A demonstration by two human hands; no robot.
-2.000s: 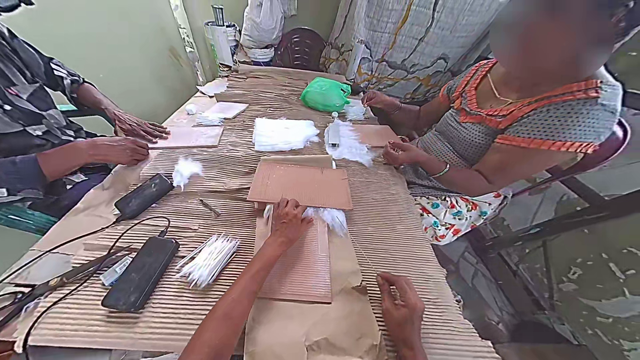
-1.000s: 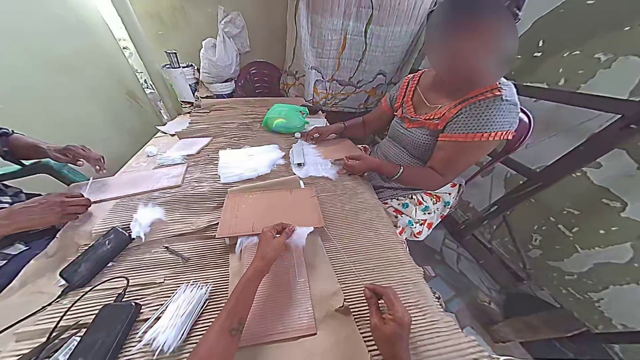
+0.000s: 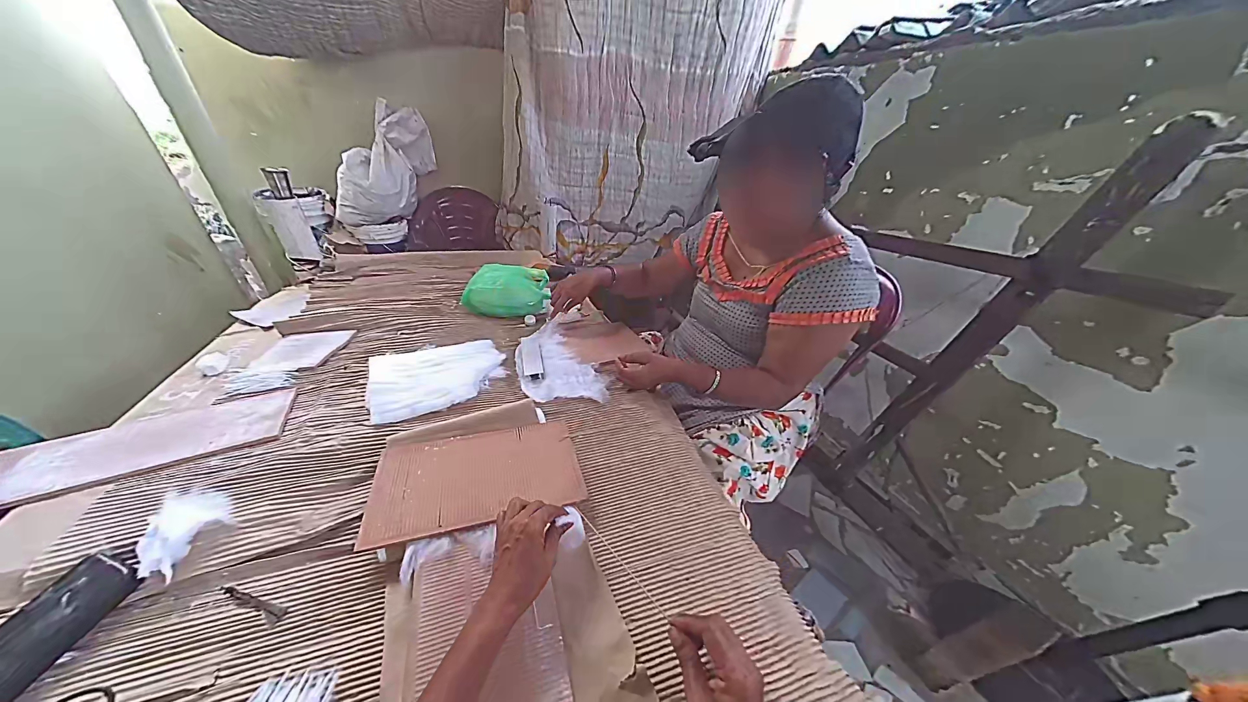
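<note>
My left hand (image 3: 531,546) rests at the near edge of a brown ribbed board (image 3: 478,478), its thumb and fingers at a tuft of white cotton fibre (image 3: 573,527). From there a thin pale strand (image 3: 629,570) slants down to my right hand (image 3: 717,661), where thumb and forefinger pinch its end. More fibre shows under the board's near edge. Below my left hand lies a second ribbed board (image 3: 487,624), partly covered by my forearm, on brown paper (image 3: 595,624). A bundle of thin white sticks or wicks (image 3: 297,686) is cut off by the bottom edge.
A co-worker sits at the right, hands by a board (image 3: 600,341) and cotton (image 3: 570,375). A cotton sheet (image 3: 429,380), a green plastic bag (image 3: 505,291), a small metal tool (image 3: 255,603), a black device (image 3: 63,619) and pale boards (image 3: 156,444) lie on corrugated cardboard (image 3: 673,468).
The view has swung right and the worker at the left is out of frame. A thin strand now shows between my hands.
</note>
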